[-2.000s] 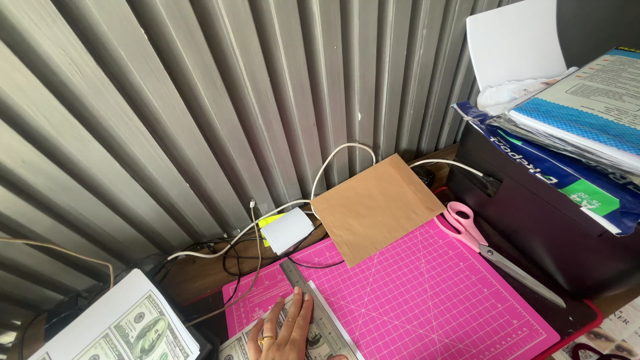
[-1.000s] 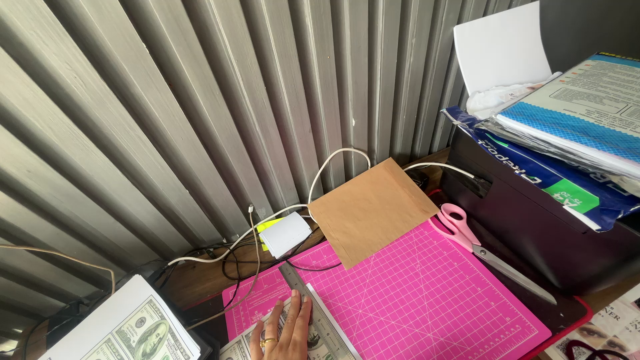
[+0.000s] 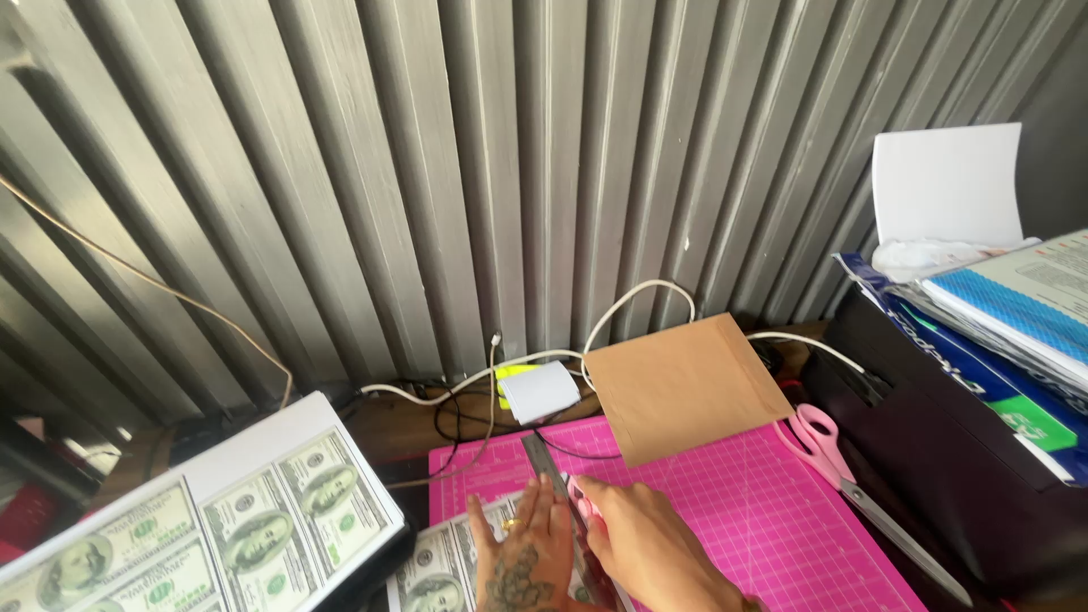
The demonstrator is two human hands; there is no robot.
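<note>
My left hand (image 3: 529, 544), with a ring and a tattoo on its back, lies flat, fingers pointing away, on a printed sheet of banknote images (image 3: 433, 569) and against a metal ruler (image 3: 541, 456). My right hand (image 3: 650, 535) is closed around a small pink tool (image 3: 581, 501), probably a cutter, at the ruler's right edge; its tip is hard to make out. Beneath them is a pink cutting mat (image 3: 748, 501) with a white grid. A brown paper envelope (image 3: 688, 387) lies over the mat's back edge. Pink-handled scissors (image 3: 837, 463) rest along the mat's right side.
At left, more printed banknote sheets (image 3: 255, 527) lie in a stack. Cables (image 3: 459, 395) and a small white paper pad (image 3: 538, 393) sit behind the mat. A black box (image 3: 918, 476) on the right bears paper packs and a notebook (image 3: 1020, 314). Corrugated metal (image 3: 544, 187) rises behind.
My right hand has come into view at the ruler with the pink tool. My left hand stays on the sheet and ruler. The view has shifted toward the left.
</note>
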